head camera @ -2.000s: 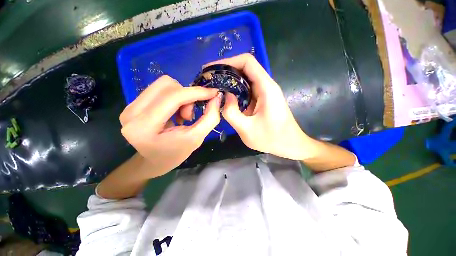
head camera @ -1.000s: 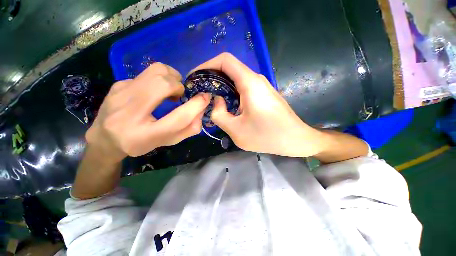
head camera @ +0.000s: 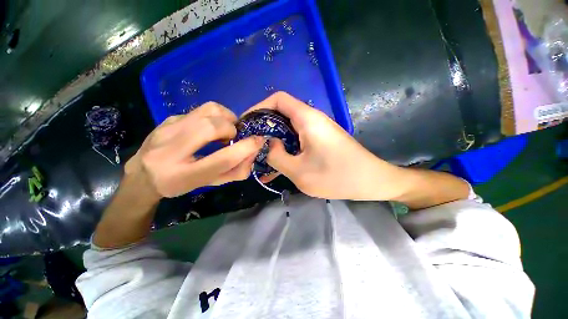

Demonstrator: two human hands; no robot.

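Observation:
My right hand [head camera: 336, 159] holds a dark round unit [head camera: 274, 124] by its rim, thumb on its face. The unit's face shows silvery dots. A thin white lead wire [head camera: 266, 185] hangs from its lower side and ends in a small disc. My left hand [head camera: 187, 152] is at the unit's left side, thumb and finger closed at its face; whether a small part is between the fingertips cannot be seen. Behind the hands is a blue parts tray [head camera: 336, 81] with small shiny rings or springs [head camera: 274, 45] scattered in it.
A dark waiting unit [head camera: 103, 128] with a thin wire lies left of the tray on black sheeting. Green pieces [head camera: 36, 184] lie far left. A cardboard box [head camera: 498, 68] with a pink panel and clear plastic is at right. A blue bin [head camera: 489, 161] is below bench level at right.
The view has shifted slightly. Both hands and the unit sit a little lower against the tray than before. The left hand was nearer the unit's centre two seconds ago and is now more to its left.

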